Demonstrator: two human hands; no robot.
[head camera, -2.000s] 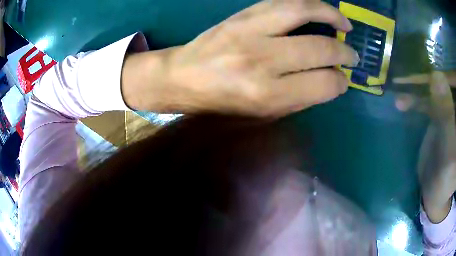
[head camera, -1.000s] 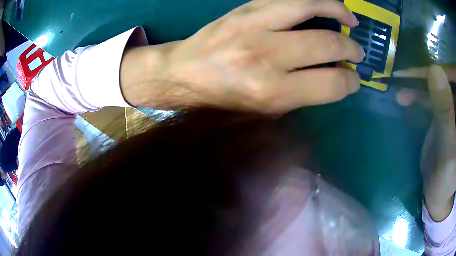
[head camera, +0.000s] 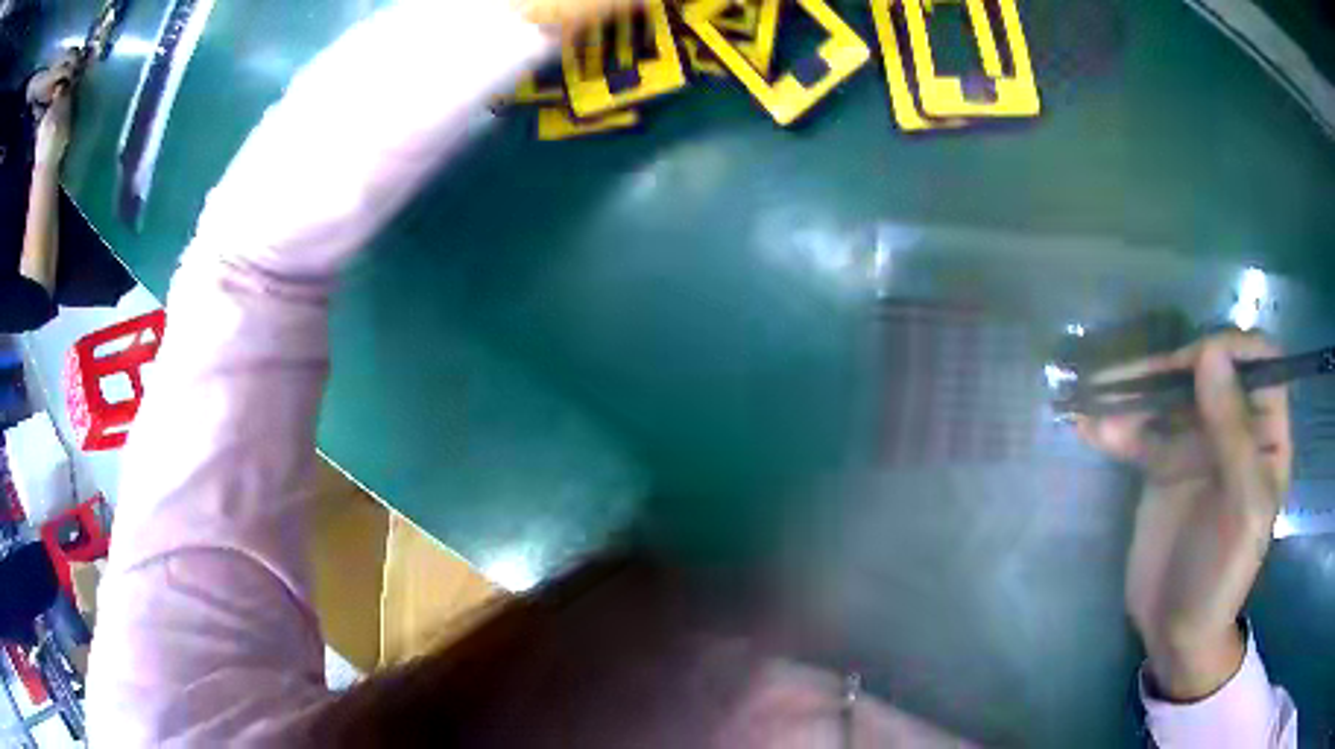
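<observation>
My left arm reaches to the far side. Only part of my left hand shows at the top edge, over the yellow-and-black frame parts; its fingers are cut off. My right hand holds dark tweezers above the right part of a clear release liner sheet. The tweezer tips are blurred by glare. Rows of small greyish pieces show on the sheet, left of my right hand.
More overlapping yellow-and-black frames lie at the far side of the green bench. Another person's arm shows at the far left. A red stool and a cardboard box are beside the bench.
My left hand has left the frame part it was on and moved up to the far frames. The view has shifted, showing more of the sheet, my right hand and the tweezers.
</observation>
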